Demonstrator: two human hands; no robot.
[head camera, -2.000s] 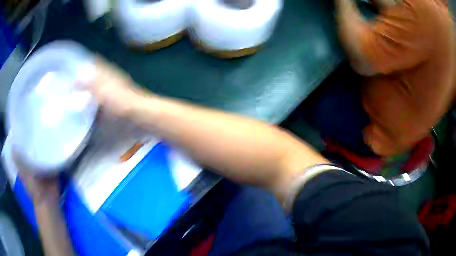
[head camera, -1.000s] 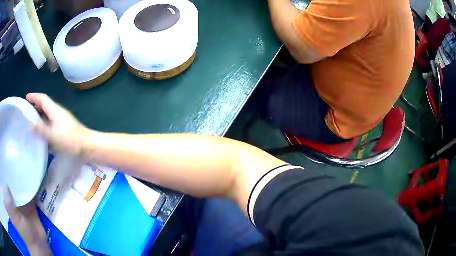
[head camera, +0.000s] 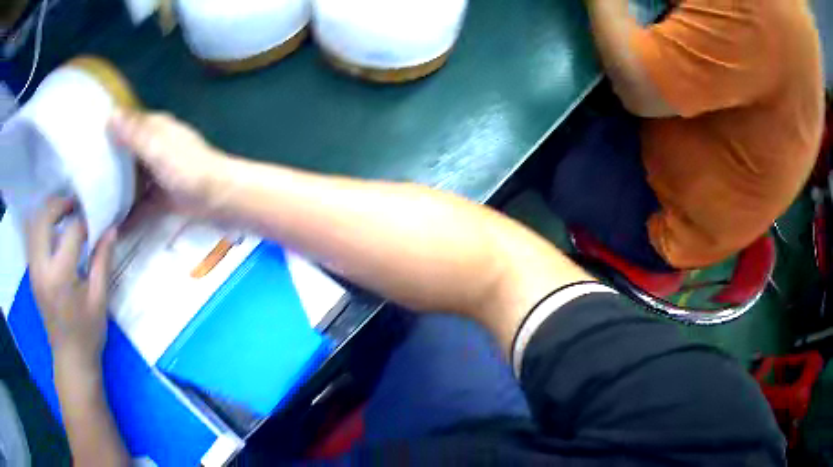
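Observation:
A white rounded diffuser body (head camera: 87, 128) with a wood-grain band is tilted on its side at the left, blurred. My right hand (head camera: 169, 155) grips its band side, with the thumb on the white wall. My left hand (head camera: 71, 264) is at the lower edge, with fingers raised and spread against the white and greyish part; blur hides whether they grip it. Below lies a flat blue-and-white carton (head camera: 242, 328) with an orange-brown printed picture.
Two white drums (head camera: 393, 32) with wood-grain bands stand at the back of the dark green table (head camera: 365, 137). A person in an orange shirt (head camera: 731, 137) sits on a red-seated chair at the right. A red plastic frame (head camera: 787, 383) stands on the floor.
The diffuser body has turned from its pale round face to its side, showing the wood-grain band. My left fingers have moved up against it. The whole view has shifted.

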